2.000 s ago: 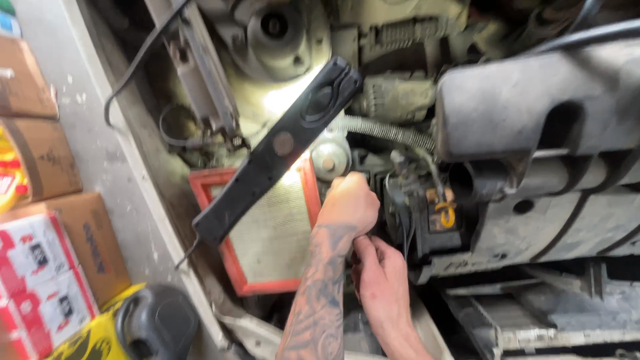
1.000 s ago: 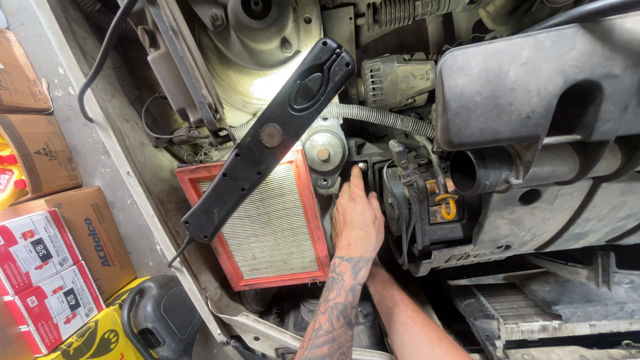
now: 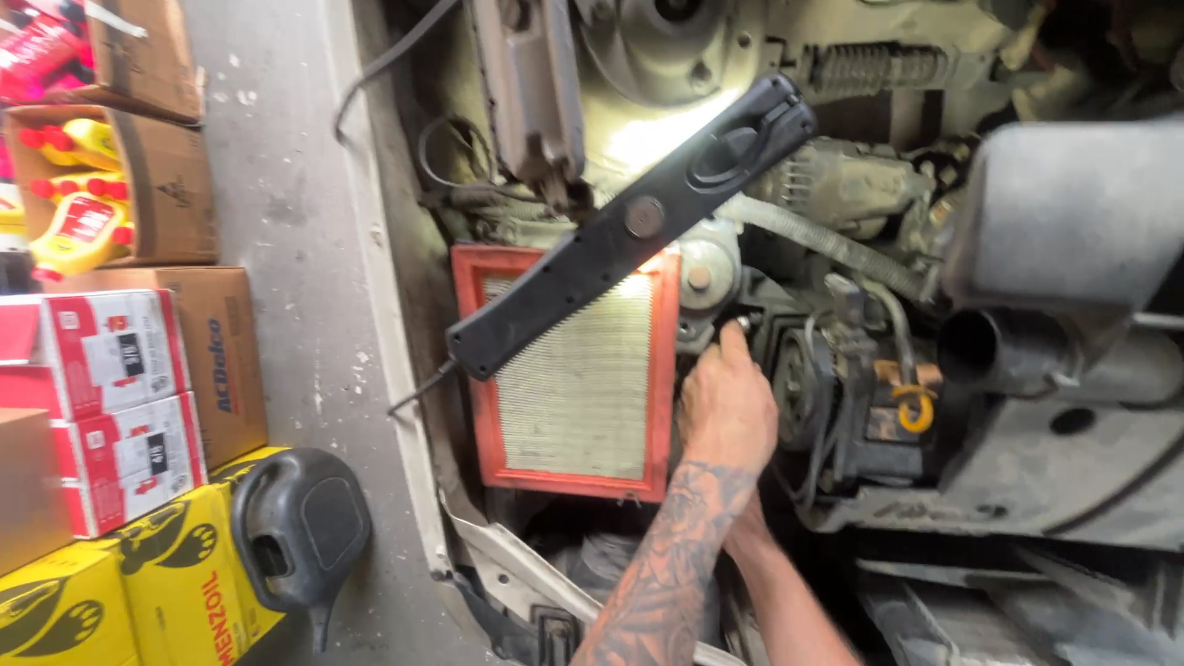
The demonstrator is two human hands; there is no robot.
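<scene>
My left hand, on the tattooed forearm, reaches into the engine bay. Its index finger points up at a small shiny metal fastener beside the round engine mount; whether it grips anything is hidden. My right forearm runs in beneath the left one, and my right hand is hidden under the left hand. Left of my hands lies a pleated air filter with a red frame. Across its upper part rests a black work light, which lights the metal behind it.
A corrugated hose and the alternator sit above my hands. A black air duct and a yellow dipstick loop are to the right. Beyond the fender edge stand cardboard boxes and a black jug.
Two seconds ago my right hand showed to the right of my left; now it is hidden beneath it. My left index finger, bent in then, is now extended. The view has shifted.
</scene>
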